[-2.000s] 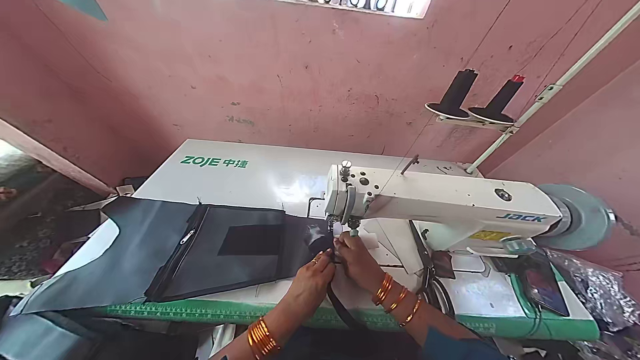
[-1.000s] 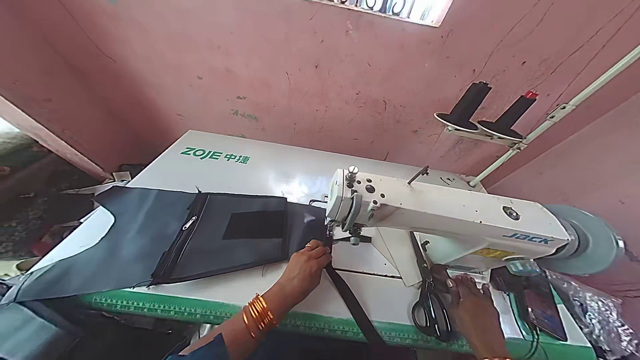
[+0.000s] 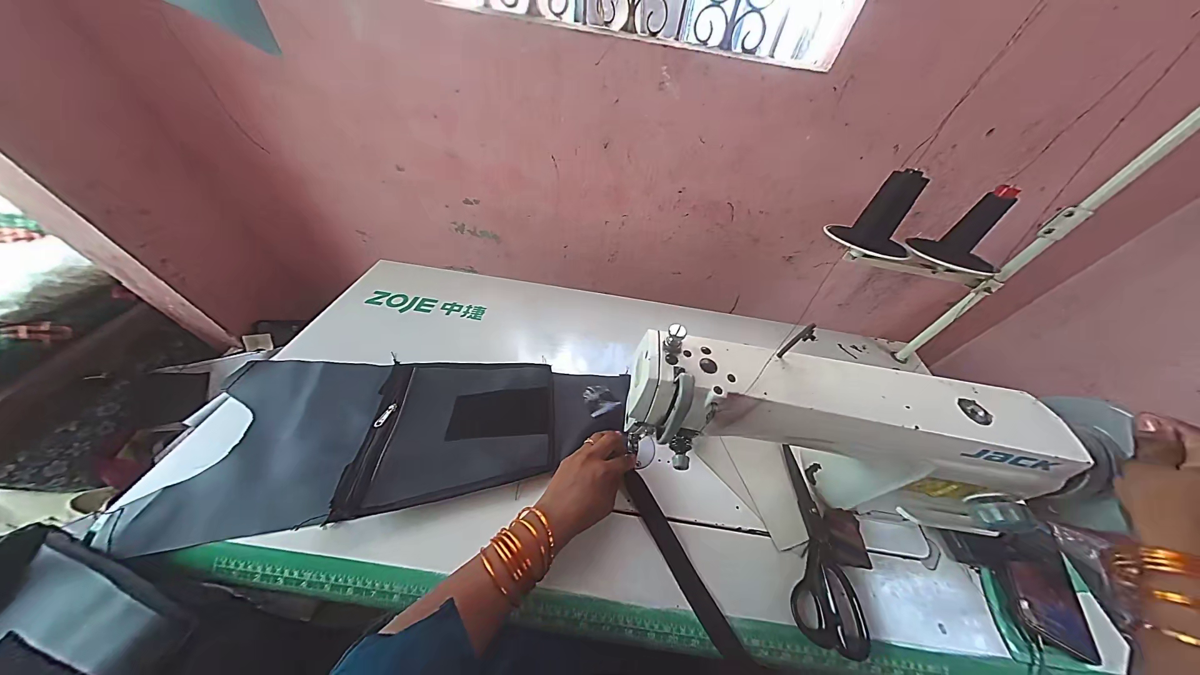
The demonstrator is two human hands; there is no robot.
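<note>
My left hand (image 3: pixel 589 483) presses dark fabric and the upper end of a black strap (image 3: pixel 689 567) beside the needle area of a white Jack sewing machine (image 3: pixel 844 412). The dark grey fabric piece (image 3: pixel 469 422), with a zipper (image 3: pixel 385 415) and a black patch, lies flat to the left of the machine head. At the far right edge my right hand (image 3: pixel 1161 445), partly blurred, is at the machine's handwheel (image 3: pixel 1092 422); its exact hold is unclear. Black-handled scissors (image 3: pixel 830 600) lie on the table below the machine arm.
Two black thread cones (image 3: pixel 891 206) stand on a holder at the upper right. A phone (image 3: pixel 1050 600) and plastic wrap lie at the table's right end. A green measuring tape (image 3: pixel 375 581) runs along the front edge. More dark fabric (image 3: pixel 103 600) hangs at the lower left.
My right hand was near the needle, then by the scissors, and is now at the handwheel. The scissors lie on the table. My left hand remains near the needle.
</note>
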